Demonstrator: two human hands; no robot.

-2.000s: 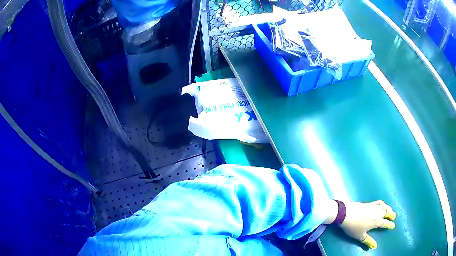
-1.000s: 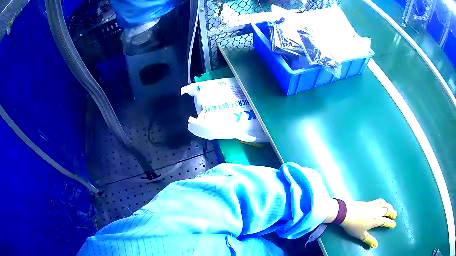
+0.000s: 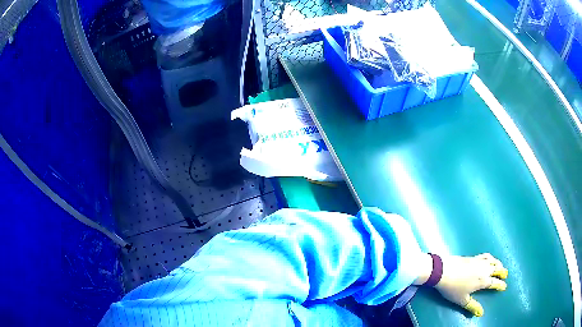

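Note:
My left hand (image 3: 469, 281) lies palm down on the glossy green bench (image 3: 408, 172) at the lower right, fingers spread and pointing right. It holds nothing that I can see. Yellow finger cots (image 3: 497, 279) cover several fingertips and the thumb tip. A dark red wrist strap (image 3: 434, 270) with a short tail sits between the hand and the light blue smock sleeve (image 3: 306, 255). My right hand is out of the picture. A small dark object, too cut off to name, shows at the bottom right edge.
A blue bin (image 3: 408, 99) heaped with clear bags (image 3: 383, 54) and white sheets (image 3: 431, 38) stands at the bench's far end. A white printed wipes bag (image 3: 281, 140) is beside the left bench edge. A white rail (image 3: 510, 124) curves along the right. Grey hose (image 3: 121, 115) hangs left.

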